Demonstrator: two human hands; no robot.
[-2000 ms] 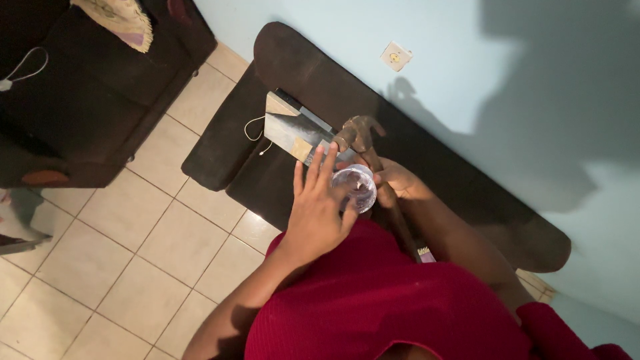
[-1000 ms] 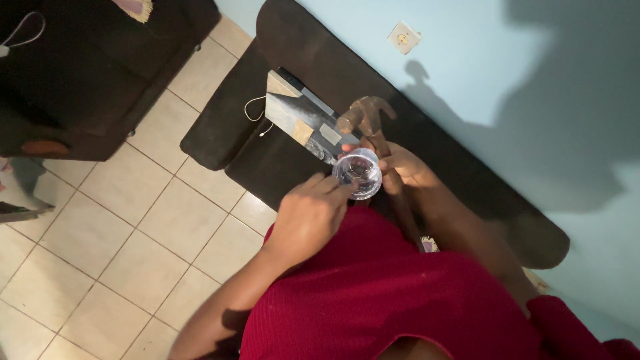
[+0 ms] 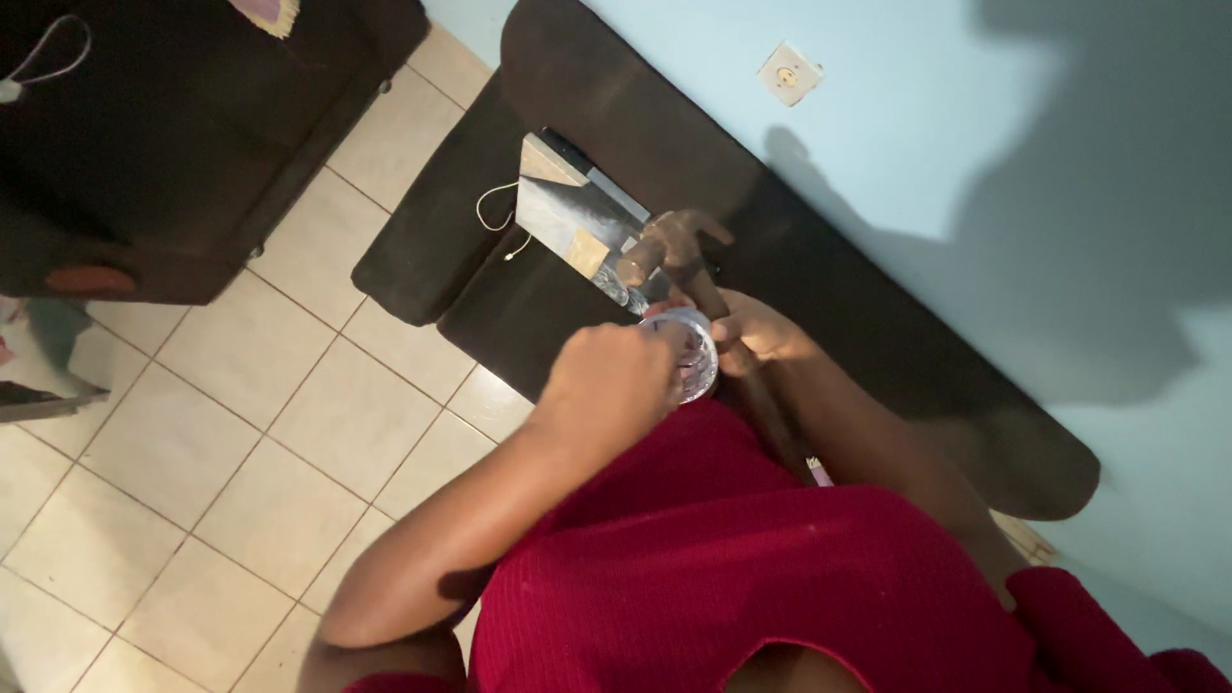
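A claw hammer [image 3: 679,252], its head up and its handle running down toward my lap, rests in my right hand [image 3: 760,332]. The same hand holds a clear plastic cup [image 3: 710,371] beside the handle, with fingertips showing behind its rim. Small dark or shiny things lie inside the cup, too blurred to name. My left hand [image 3: 616,380] is curled at the cup's left side, its fingers dipping into the opening; whether they pinch anything is hidden.
Beyond my hands, a flat grey-and-tan box or book [image 3: 568,217] lies on a dark cushioned seat [image 3: 525,308], a white cord [image 3: 481,207] beside it. A dark backrest [image 3: 866,308] runs along the blue wall, which has a socket [image 3: 789,74]. Dark furniture [image 3: 192,144] stands at upper left above floor tiles.
My left hand, spread with extended fingers over the cup two seconds ago, has curled, and its fingers now reach into the cup. My right hand keeps hold of the hammer and cup.
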